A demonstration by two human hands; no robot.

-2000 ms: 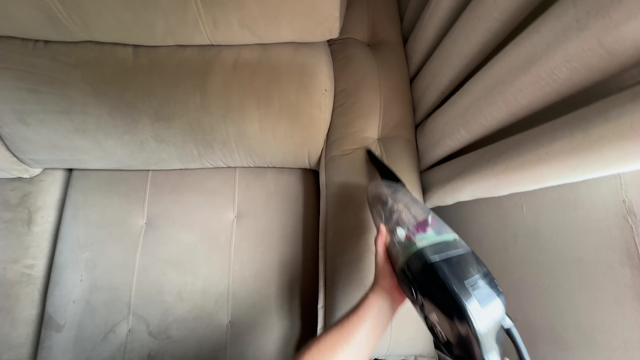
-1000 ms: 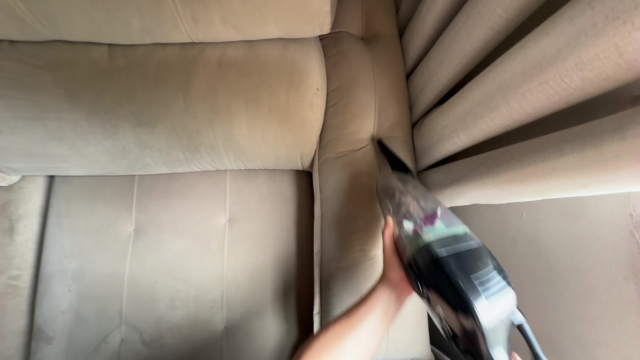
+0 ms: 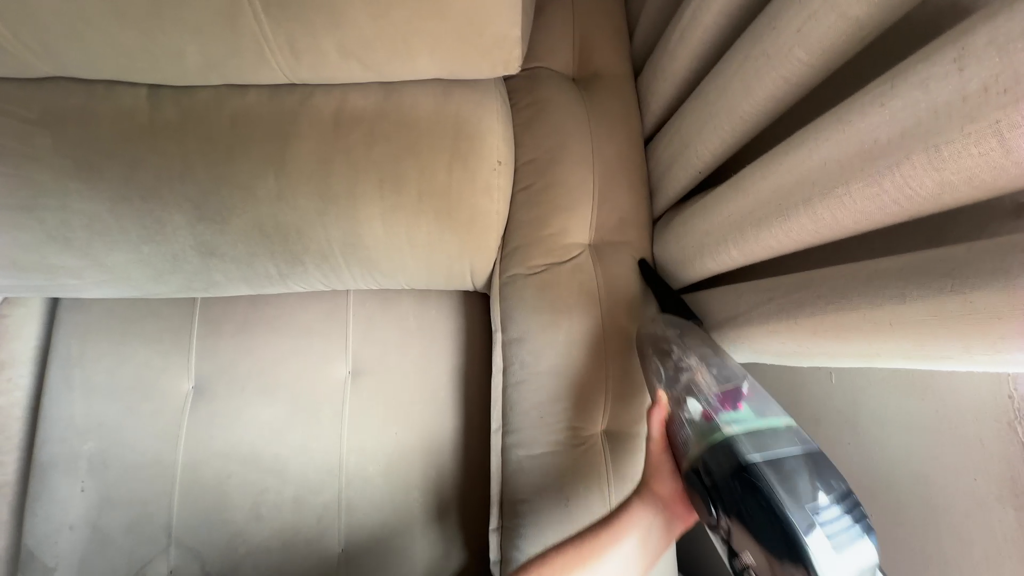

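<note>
My left hand (image 3: 668,484) grips the left side of a handheld vacuum cleaner (image 3: 768,448), its thumb lying along the clear dust container. Inside the container show some dark pink, white and pale green parts. The black crevice nozzle (image 3: 668,292) points up and left, its tip at the outer edge of the sofa armrest (image 3: 560,344), beside the curtain; whether it touches the fabric is not plain. The rear of the vacuum is cut off by the bottom of the view, and my right hand is not seen.
A beige sofa seat cushion (image 3: 264,432) lies left of the armrest, with a thick back cushion (image 3: 256,188) above it. Folded beige curtains (image 3: 840,192) hang at the upper right, over a plain pale surface (image 3: 904,448).
The nozzle tip has moved right across the armrest, from near its middle seam to its outer edge by the curtain. My left hand has kept its hold on the vacuum.
</note>
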